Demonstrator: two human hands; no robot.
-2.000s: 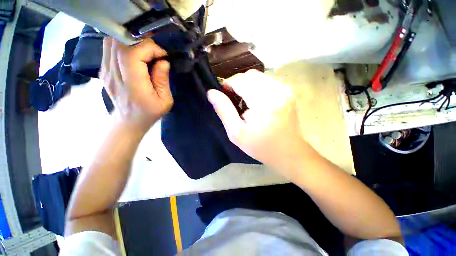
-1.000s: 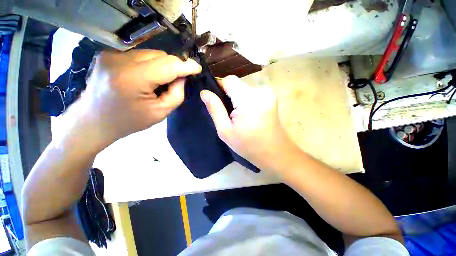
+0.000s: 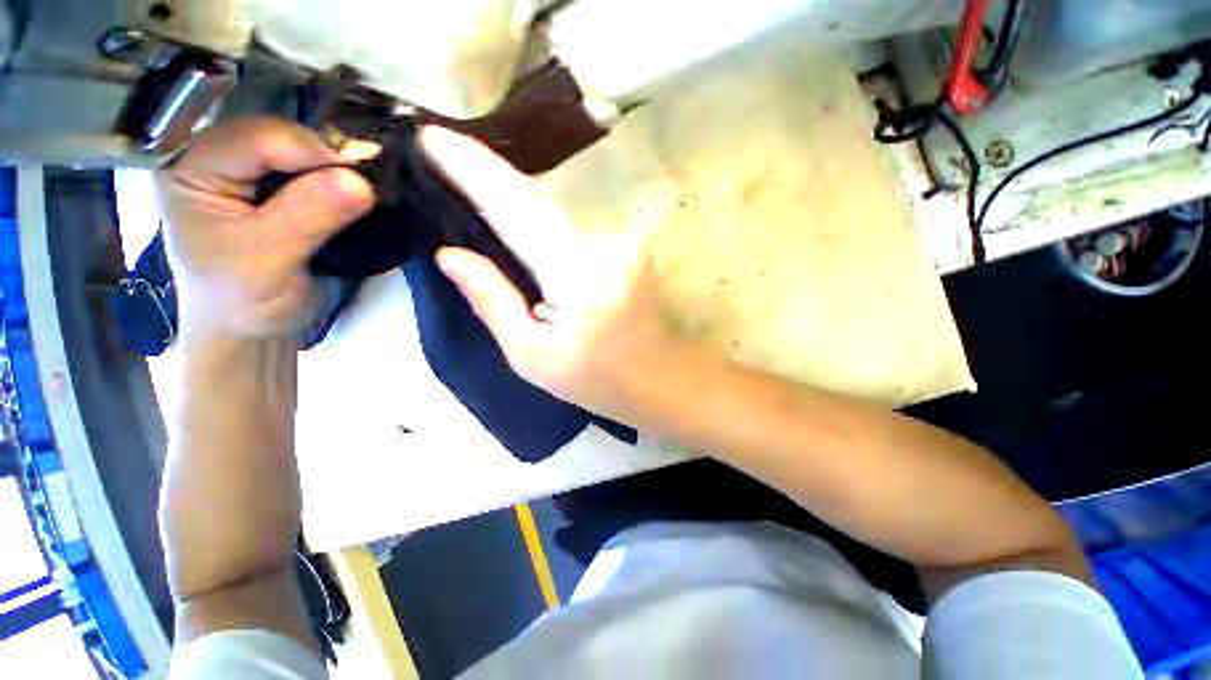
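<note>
The black fabric workpiece (image 3: pixel 485 365) hangs from both hands over the pale table, its upper part bunched under the machine head. My left hand (image 3: pixel 259 219) pinches the fabric's upper left part between thumb and fingers. My right hand (image 3: pixel 558 286) holds the folded edge on the right, thumb below and fingers above. The off-white sewing machine (image 3: pixel 744 40) is above the hands. The presser foot and needle area is dark and blurred; the needle cannot be made out. The brown machine plate (image 3: pixel 545 120) lies beside the fabric.
Red-handled snips (image 3: pixel 968 86) rest on the machine base at upper right, near black cables. A round container (image 3: pixel 1129 253) is below the table at right. Blue plastic (image 3: pixel 1155 571) is at lower right. Black pieces (image 3: pixel 144 299) lie at far left, more at lower left.
The view has shifted, so the machine and snips sit higher in the picture. My left hand has drawn back from my right hand and pinches the fabric further left. My right hand still holds it.
</note>
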